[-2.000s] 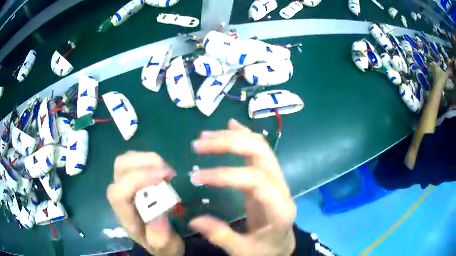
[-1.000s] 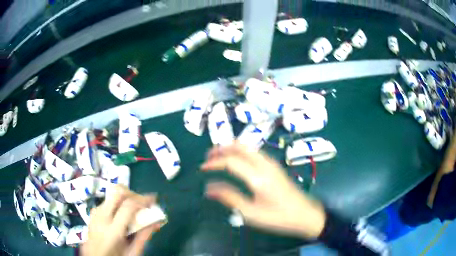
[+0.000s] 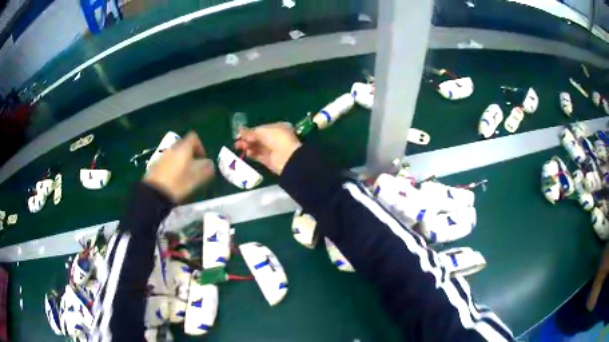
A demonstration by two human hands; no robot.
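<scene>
My right hand (image 3: 268,147) reaches over the conveyor. Its fingertips are closed at the red wires above a white housing (image 3: 239,168) with a mark on its shell. A small greenish board-like piece (image 3: 238,121) shows blurred just beyond the fingertips. My left hand (image 3: 181,168) is blurred over the belt, fingers apart, with nothing visible in it. Another white housing (image 3: 163,148) lies partly behind it, with thin wires at its left.
Housings and cover plates lie spaced along the green belt, including a housing with a green board (image 3: 334,110). A pale upright post (image 3: 400,87) stands right of centre. A pale rail (image 3: 461,157) borders the belt. Housings are heaped at left, centre and far right. A person's arm shows lower right.
Both hands have moved forward from the bench to over the belt. The white piece earlier in my left hand is no longer seen there. My right hand has closed at the housing's wires. The view has shifted.
</scene>
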